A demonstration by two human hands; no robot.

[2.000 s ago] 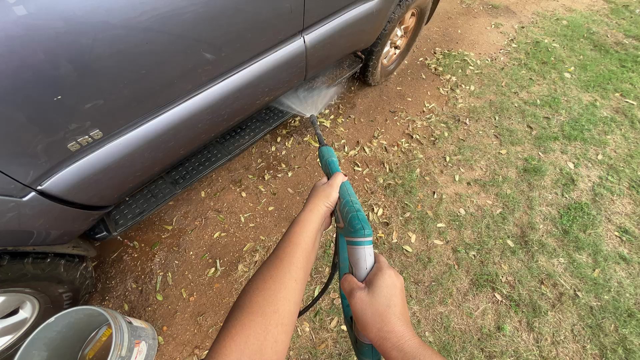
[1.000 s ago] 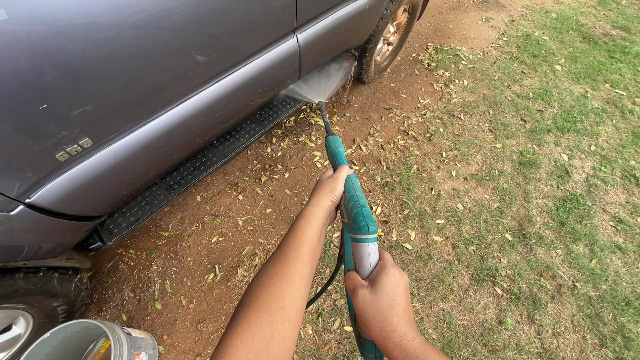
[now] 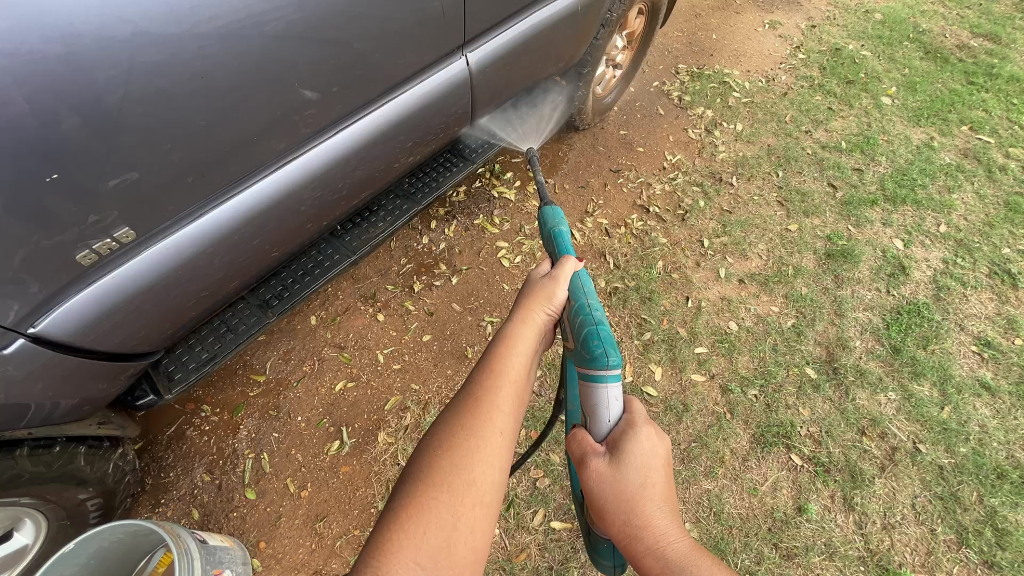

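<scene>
A teal and grey pressure washer gun (image 3: 590, 320) points away from me, its black nozzle (image 3: 534, 164) throwing a fan of water spray (image 3: 528, 120) at the lower side of a dark grey vehicle (image 3: 280, 120), close to the far wheel (image 3: 620, 52). My left hand (image 3: 550, 292) is closed around the front part of the gun; its fingers are partly hidden beneath. Around the rear grip my right hand (image 3: 628, 472) is wrapped, with most fingers out of sight. A black hose (image 3: 544, 436) curves below the gun. Left of the nozzle, the black running board (image 3: 320, 260) lies along the vehicle.
A grey plastic bucket (image 3: 188, 544) with a yellow item inside stands at the bottom left, beside the near tire (image 3: 68, 480). Brown dirt (image 3: 320, 416) strewn with leaves borders the vehicle. Patchy grass (image 3: 840, 320) spreads to the right.
Both hands keep their hold on the gun. The spray has shifted along the vehicle's lower side toward the far wheel and now fans out close to the tire.
</scene>
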